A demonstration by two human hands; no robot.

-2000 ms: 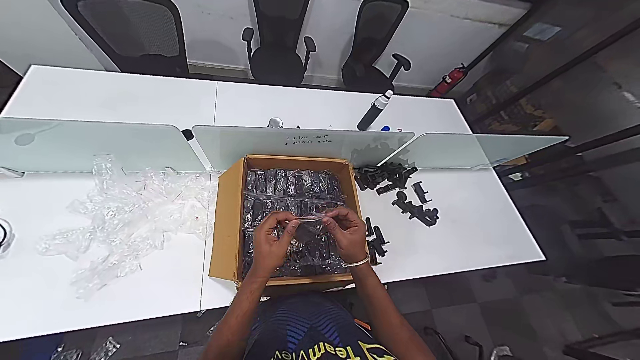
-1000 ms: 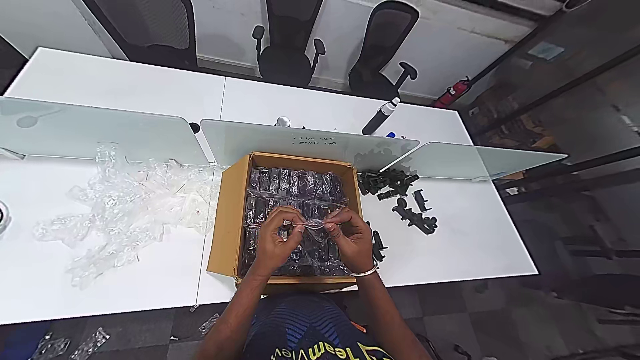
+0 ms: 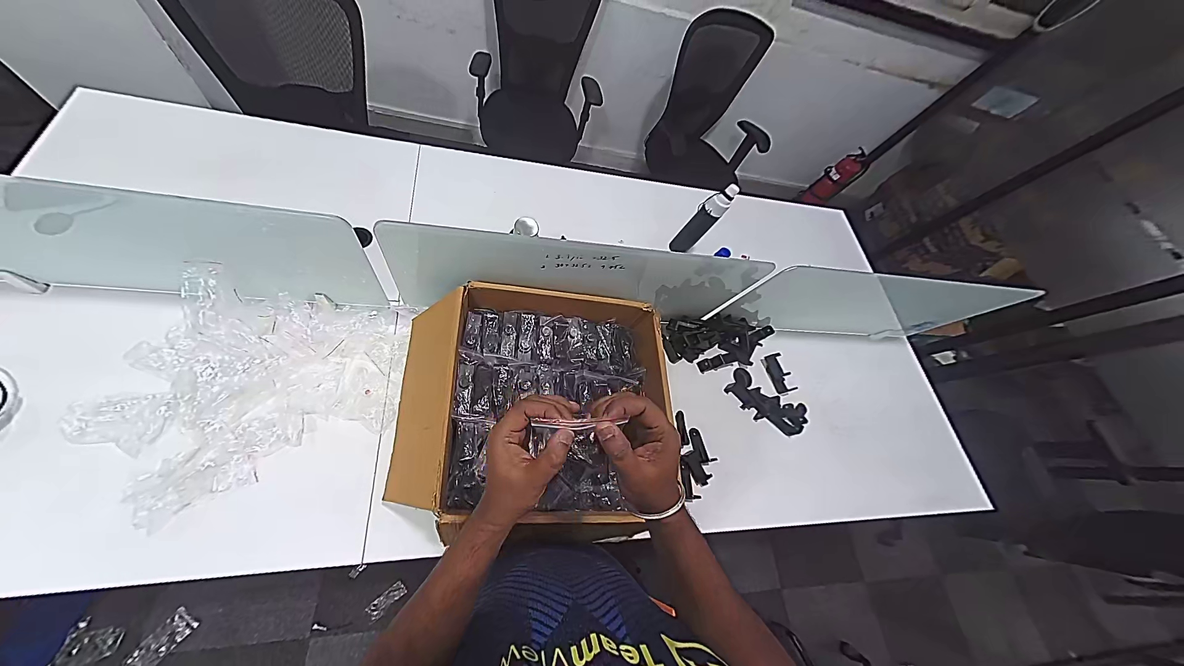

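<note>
Over an open cardboard box [image 3: 421,416], my left hand [image 3: 527,458] and my right hand [image 3: 640,451] pinch the top edge of a clear plastic zip bag [image 3: 578,425] between thumbs and fingers. The bag's edge is stretched level between them, with a reddish line along it; its lower part is hard to tell from what lies below. Rows of small black parts in clear plastic bags [image 3: 546,338] fill the box. My right wrist bears a pale bangle. Loose black plastic parts [image 3: 717,340] lie on the white table right of the box, some close beside my right hand.
A heap of clear plastic bags [image 3: 277,379] spreads over the table left of the box. Behind the box stands a frosted glass divider [image 3: 481,259] bearing handwriting. A dark bottle [image 3: 705,218] is beyond it. Several mesh chairs are across the table; some plastic bags [image 3: 166,636] lie on the floor.
Both hands keep hold of the bag's edge over the box; the fingers have shifted slightly along it. The view has tilted a little.
</note>
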